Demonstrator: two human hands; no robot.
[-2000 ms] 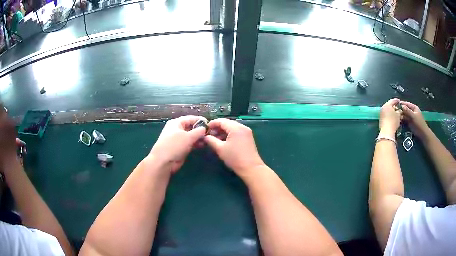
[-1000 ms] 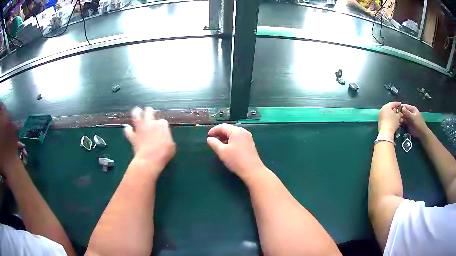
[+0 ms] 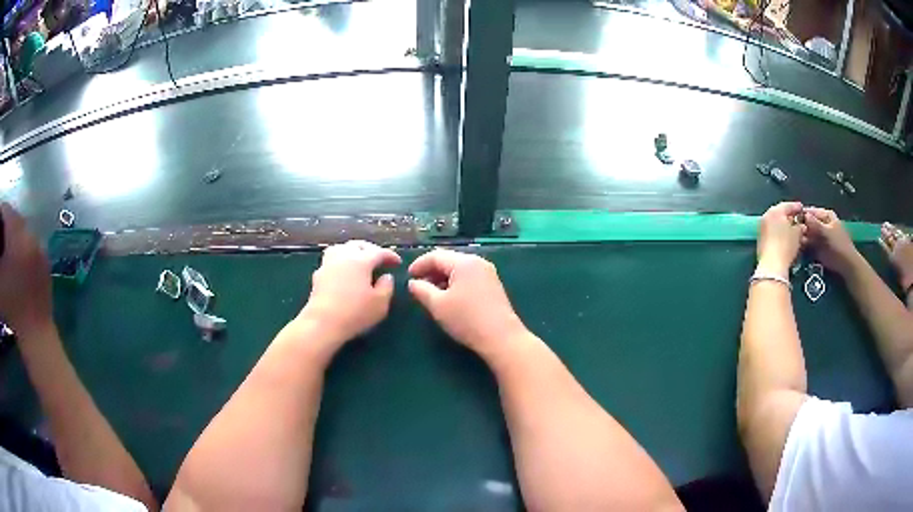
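My left hand [image 3: 355, 288] is over the bench near its far edge, thumb and index finger apart, with nothing visible between them. My right hand [image 3: 463, 292] is just beside it, not touching, its fingers curled; no part shows, but the curled fingers hide the palm. To the left on the dark green bench [image 3: 420, 420] lie silver-rimmed cases: one with a greenish centre [image 3: 168, 284], a pale one [image 3: 197, 290] close beside it, and a small silver unit [image 3: 209, 324] nearer me.
Small units [image 3: 690, 170] lie spaced on the dark conveyor belt [image 3: 551, 150] beyond the bench. A green post [image 3: 483, 120] stands at the belt edge. A green tray [image 3: 74, 252] and a neighbour's arm are at left. A right-hand neighbour's hands [image 3: 801, 232] work over another case [image 3: 814, 287].
My hands held a small dark part together, then separated. My left hand swung left and is back beside my right. Belt units have shifted left. The pale case group looks longer. A ring appeared by the tray.
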